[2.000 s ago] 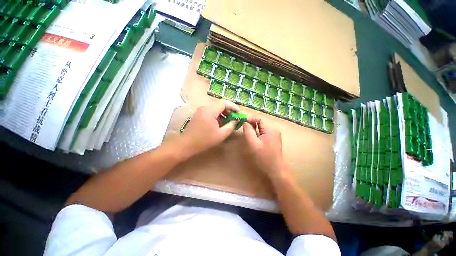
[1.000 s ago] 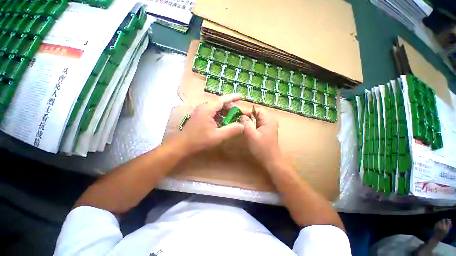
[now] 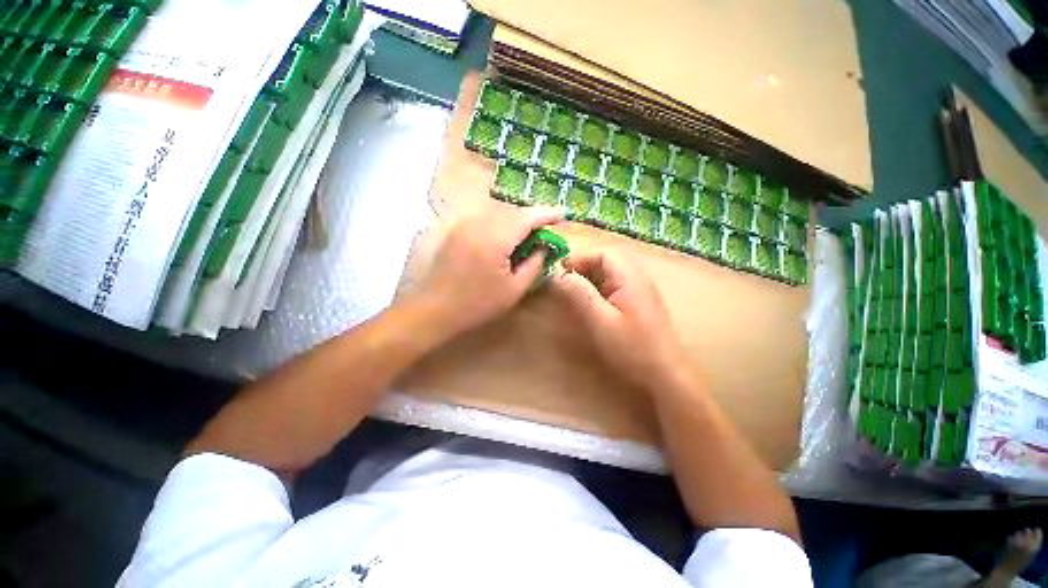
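Note:
A small green square part (image 3: 545, 247) is held over the cardboard work sheet (image 3: 575, 385). My left hand (image 3: 483, 267) grips the part between thumb and fingers. My right hand (image 3: 609, 301) is close beside it on the right, fingertips bent together near the part's edge; whether it holds anything is hidden. Rows of green square parts (image 3: 644, 184) lie in a tight grid along the far edge of the work sheet, the nearest row starting further right than the others.
Layered stacks of green parts and newspaper stand at left (image 3: 138, 172) and right (image 3: 919, 333). Spare cardboard sheets (image 3: 713, 69) lie behind the rows. Bubble wrap (image 3: 356, 207) shows around the work sheet. Another person's hand (image 3: 1018, 554) shows at bottom right.
The view has shifted slightly. The part is turned in my left fingers, its green face now tilted differently. The small strip seen earlier left of my left hand no longer shows.

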